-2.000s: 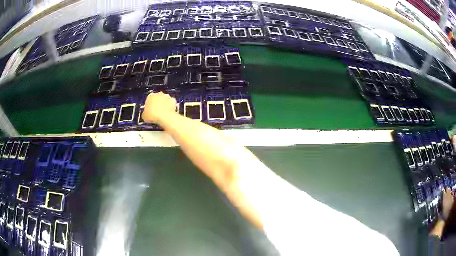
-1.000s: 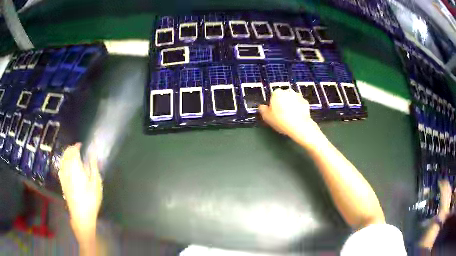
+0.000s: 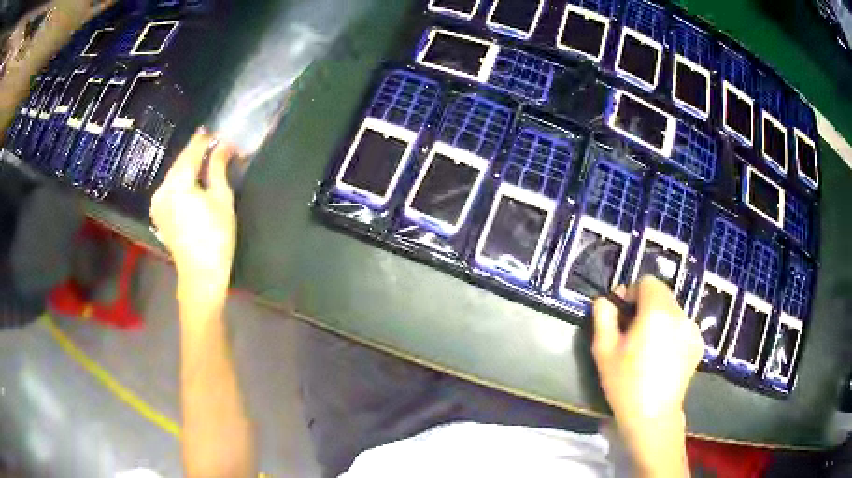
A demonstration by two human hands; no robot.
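Note:
A glossy black blister tray (image 3: 411, 245) holds rows of blue front housings (image 3: 537, 161) with pale window frames and dark windows. My right hand (image 3: 649, 359) is at the tray's front edge, its fingers closed on a small dark tool, seemingly the tweezers (image 3: 618, 302); the tip is not clear. My left hand (image 3: 198, 219) is left of the tray, with thumb and forefinger pinched at the near end of a clear, shiny carrier sheet (image 3: 271, 79).
Another tray of housings (image 3: 112, 103) lies at the left, with part of a person's arm (image 3: 33, 51) beside it. The bench's front edge (image 3: 374, 347) runs below the main tray. The green belt (image 3: 747, 28) is at top right. A red object (image 3: 98, 285) is on the floor.
The main tray now appears nearer, larger and tilted. My right hand has gone from the belt tray, two seconds ago, to this tray's front edge. My left hand has come to the clear sheet's end.

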